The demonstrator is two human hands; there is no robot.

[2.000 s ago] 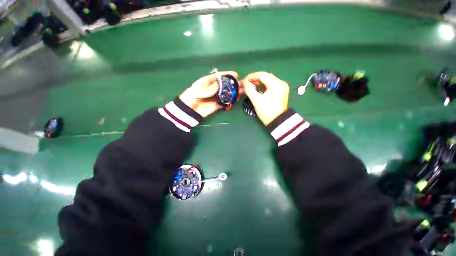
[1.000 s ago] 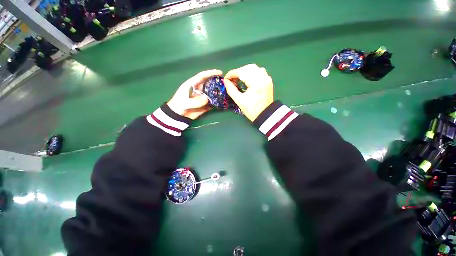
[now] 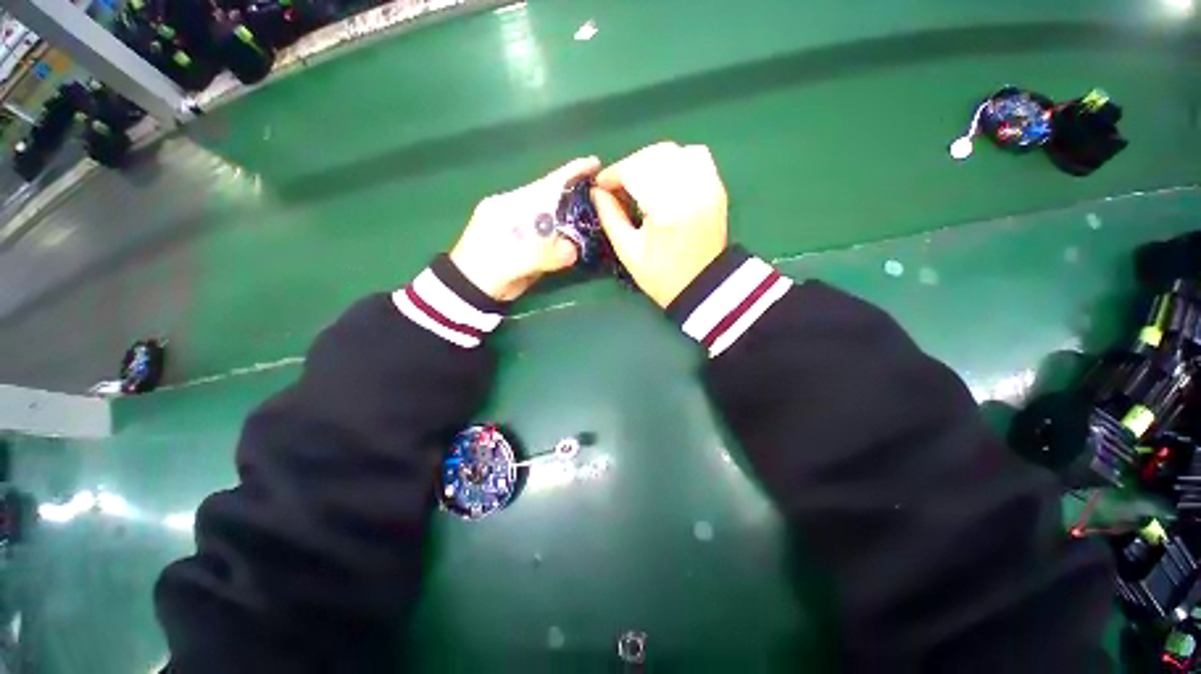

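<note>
My left hand (image 3: 518, 237) holds a dark round wired unit (image 3: 581, 227) by its side above the far edge of the green bench. The ring-like end of its lead lies against my left palm. My right hand (image 3: 672, 217) has its thumb and fingertips closed on the unit's right side; what they grip there is hidden. A second round wired unit (image 3: 478, 471), blue and red faced, lies face up on the bench near my left forearm, its pale lead pointing right to a ring end (image 3: 566, 449).
A joined unit (image 3: 1019, 120) with black housing (image 3: 1088, 133) lies on the belt at upper right. Another unit (image 3: 141, 366) is at far left. Black assemblies (image 3: 1159, 435) are heaped at right. A small metal ring (image 3: 632, 645) lies near the bottom edge. More dark parts (image 3: 237, 46) are at upper left.
The held unit has turned edge-on, and my hands have closed further around it. The joined unit on the belt has shifted right and up in view. The bench unit stays.
</note>
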